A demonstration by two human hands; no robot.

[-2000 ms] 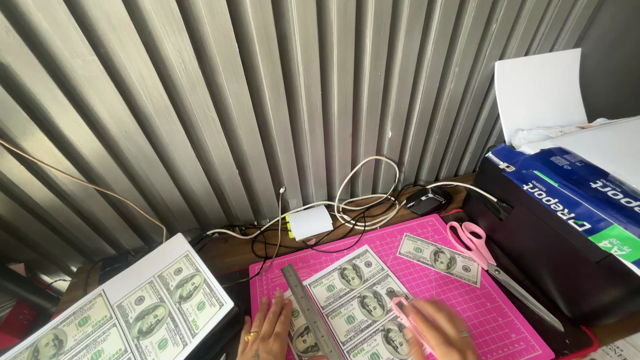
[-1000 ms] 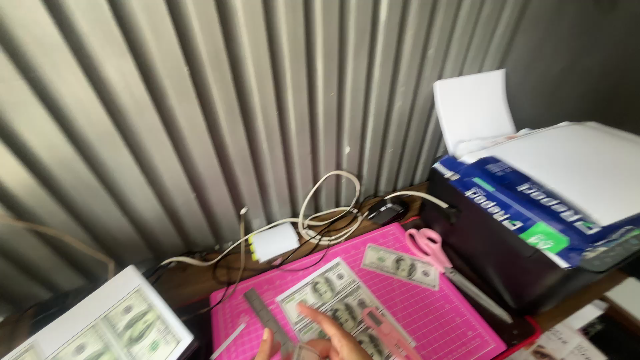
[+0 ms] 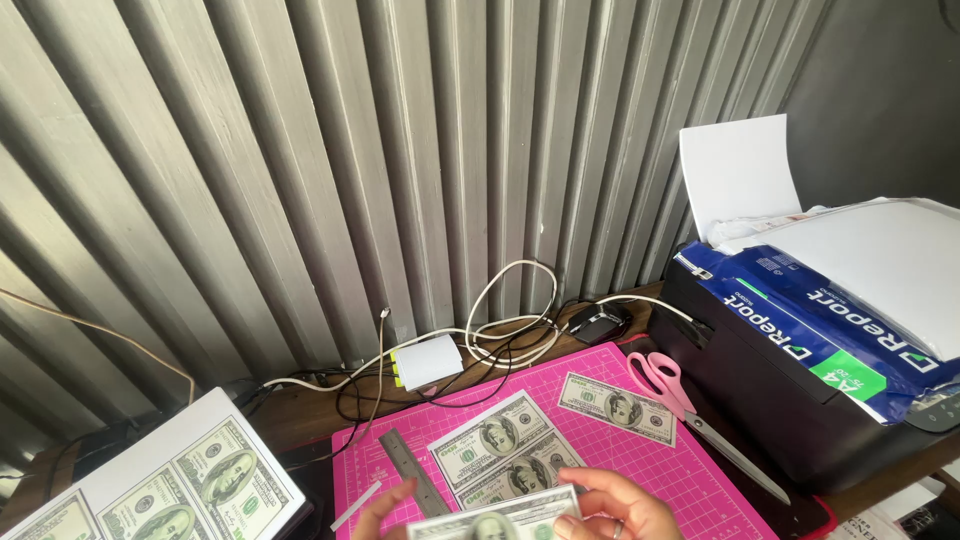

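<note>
My right hand (image 3: 619, 510), with a ring on one finger, pinches the right end of a printed banknote strip (image 3: 499, 517) at the bottom edge of the view. My left hand (image 3: 386, 514) is at the strip's left end, fingers spread; whether it grips is hidden. Beyond them a printed banknote sheet (image 3: 499, 442) lies on the pink cutting mat (image 3: 667, 487), with a steel ruler (image 3: 412, 472) along its left side. A thin white paper offcut (image 3: 356, 505) is left of the ruler. A separate printed note (image 3: 616, 409) lies near the pink-handled scissors (image 3: 694, 420).
At the lower left is a stack of printed banknote sheets (image 3: 165, 480). A black printer (image 3: 739, 390) with a blue paper package (image 3: 810, 322) stands at the right. Cables (image 3: 510, 352), a white paper pad (image 3: 429, 362) and a black mouse (image 3: 598, 322) lie before the corrugated wall (image 3: 450, 165).
My right hand no longer holds the pink tool seen over the sheet two seconds ago. A printed strip is now raised between my hands. The ruler lies uncovered by my left hand.
</note>
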